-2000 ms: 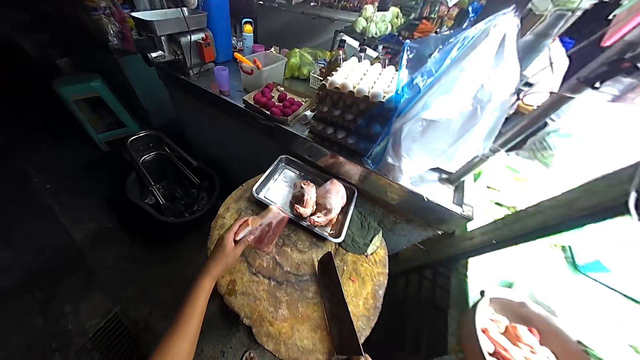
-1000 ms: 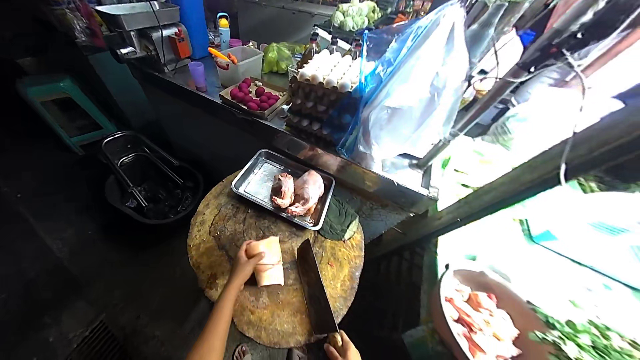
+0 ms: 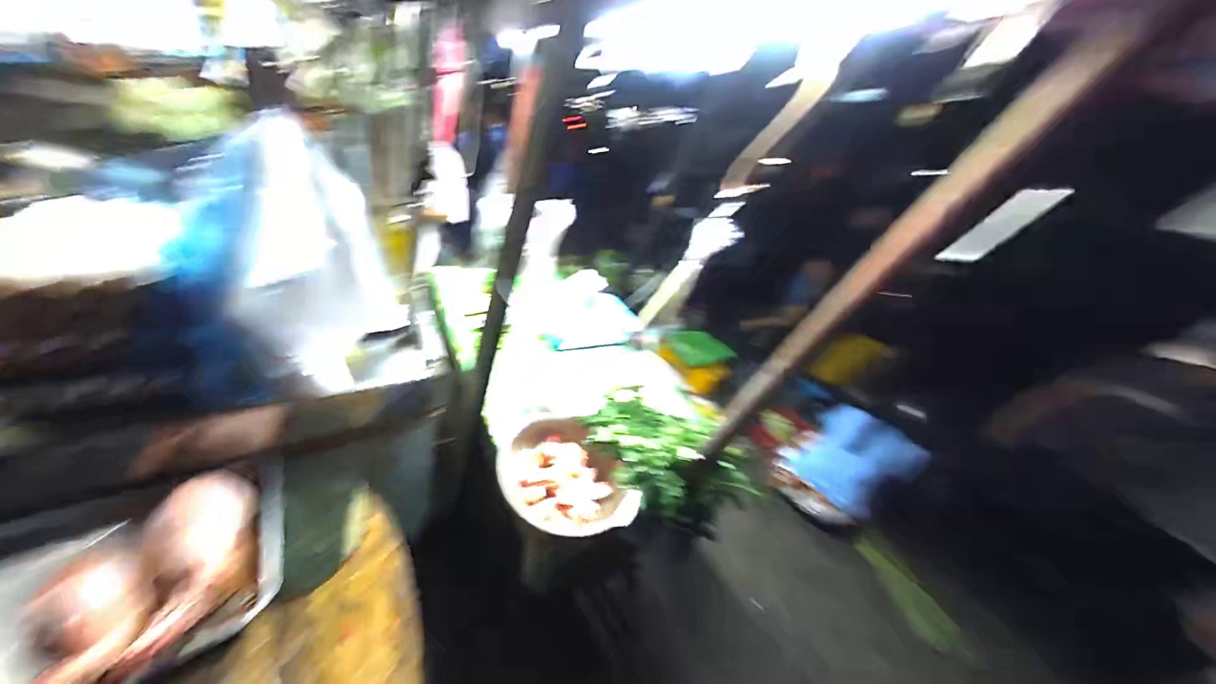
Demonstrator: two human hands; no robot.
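Observation:
Neither my left hand nor my right hand shows in the head view, which is strongly blurred. At the lower left, a metal tray (image 3: 273, 532) holds two pieces of raw meat (image 3: 204, 532), cut off by the frame edge. Part of a round wooden chopping block (image 3: 356, 608) shows beside and below the tray, with a dark green leaf or cloth (image 3: 318, 537) at its far edge. The cleaver and the pale slab of meat are out of view. A round bowl (image 3: 513, 484) of cut raw meat (image 3: 565, 480) stands near the middle.
Leafy green herbs (image 3: 651, 442) lie right of the bowl. A dark upright post (image 3: 508, 256) and a slanting pole (image 3: 883, 242) cross the view. A clear and blue plastic bag (image 3: 285, 256) hangs at the left above the counter edge (image 3: 351, 418). A blue bag (image 3: 850, 456) lies farther right.
The view has swung far to the right. A second ago, my left hand was on a pale slab of meat and my right hand held the cleaver's handle; both hands have left the view.

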